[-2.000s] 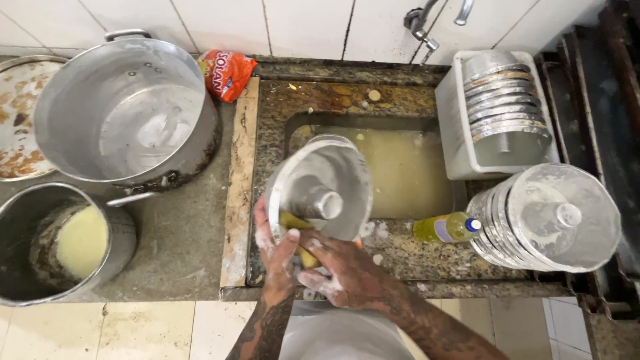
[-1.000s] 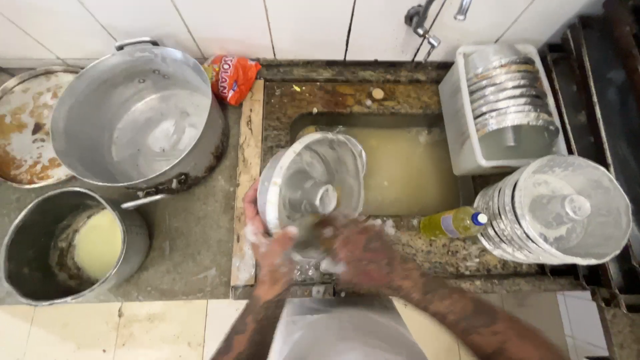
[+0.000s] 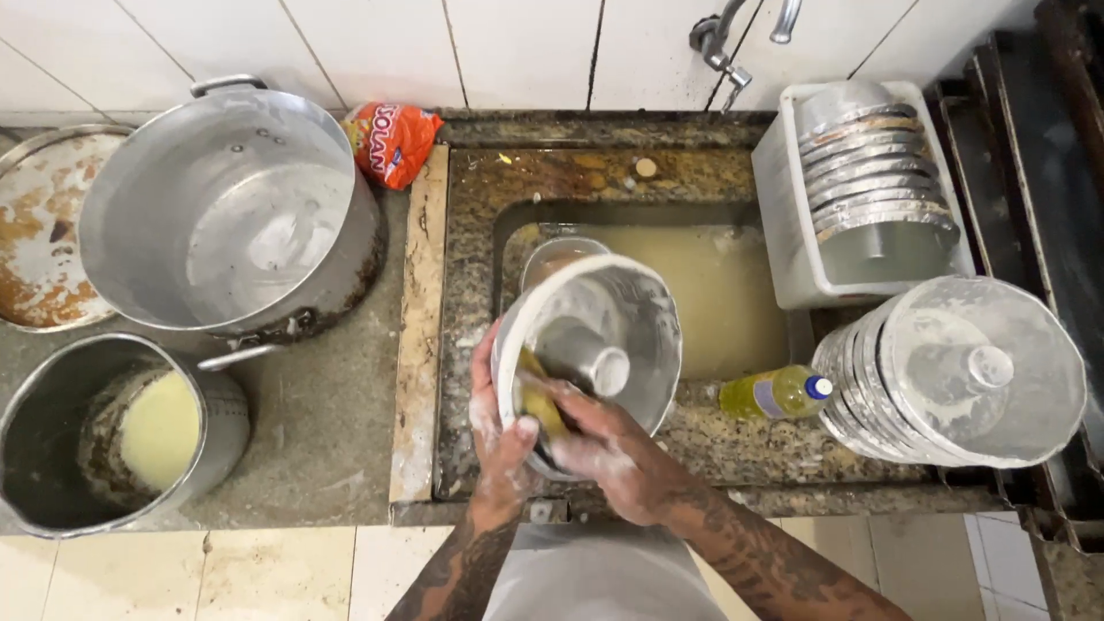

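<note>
A metal tube cake pan [image 3: 642, 302] is tilted over the front left of a sink of cloudy water [image 3: 724, 293]. My left hand [image 3: 500, 431] grips its left rim, thumb over the edge. In my right hand [image 3: 604, 448] is a yellowish sponge [image 3: 539, 405], pressed against the pan's inner wall; both hands have suds on them. Behind the pan, a round container [image 3: 565, 250] shows partly at the sink's left end. A bottle of yellow-green liquid [image 3: 768, 394] lies on the granite right of the pan, beside a stack of tube pans [image 3: 983, 371].
A white plastic bin [image 3: 780, 233] holds several metal pans at the back right, near dark metal racks [image 3: 992, 172]. On the left counter are a large aluminium pot [image 3: 224, 207], a smaller pot [image 3: 203, 414], a stained round lid [image 3: 52, 224] and an orange packet [image 3: 397, 142]. A faucet [image 3: 720, 60] is above.
The pan is turned in my hands, and my right hand with the sponge has moved from its near rim to the inner left wall. The round container behind it now shows.
</note>
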